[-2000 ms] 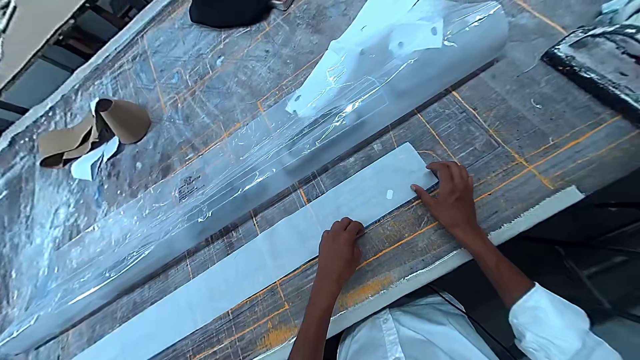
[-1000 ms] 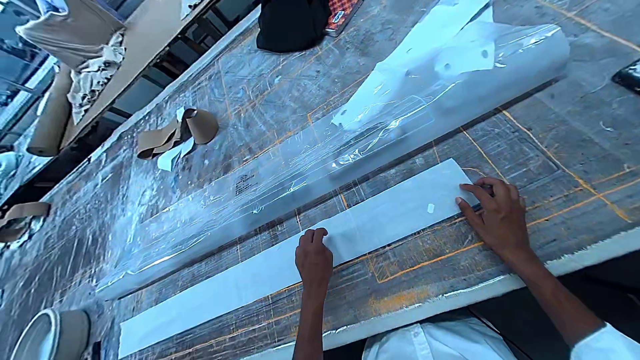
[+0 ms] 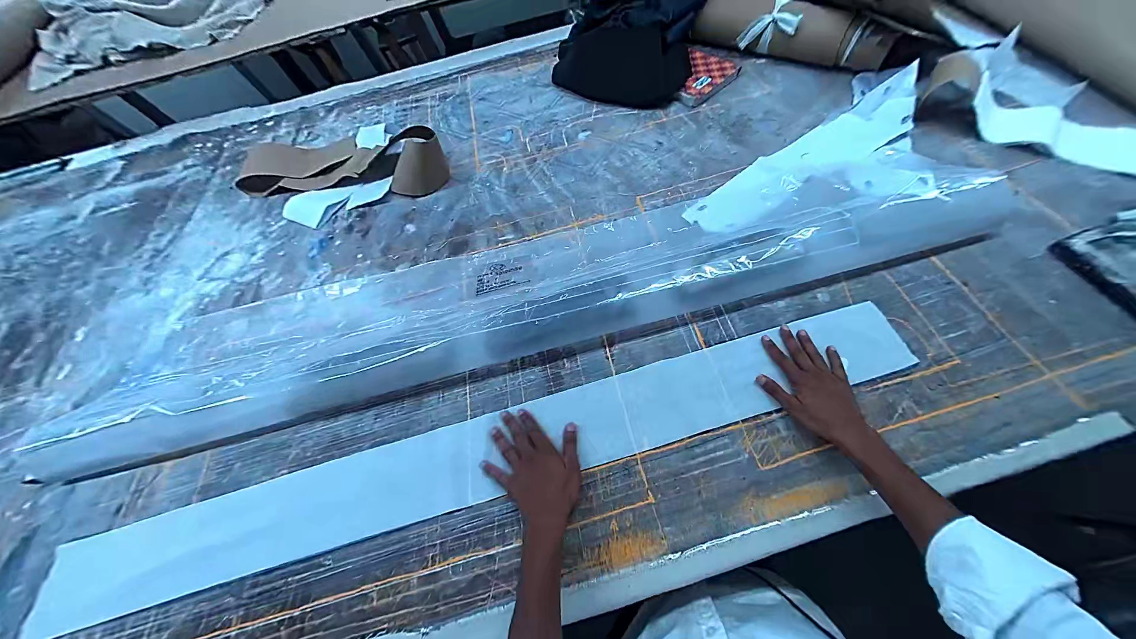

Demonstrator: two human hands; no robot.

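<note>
A long strip of white paper or similar sheet (image 3: 293,510) lies flat on the scratched work table, with faint creases across it. My left hand (image 3: 537,466) rests palm down near the strip's middle, fingers spread. Farther right, my right hand (image 3: 812,382) also lies flat on it, fingers apart, a little short of the right end. Neither hand grasps anything. Behind the strip, roughly alongside it, lies a long roll in clear plastic film (image 3: 568,311) that bears printed writing.
Torn white sheets (image 3: 799,164) lie on the roll's right part. Brown and white offcuts (image 3: 342,173), a black cloth item (image 3: 621,67) and a red checked item (image 3: 710,75) sit farther back. A dark-edged object (image 3: 1100,262) is at right. The table's pale front edge (image 3: 799,532) runs near my arms.
My right hand has moved left from the strip's right end, and its fingers have spread out flat. My left hand's fingers are now spread too. The view has shifted.
</note>
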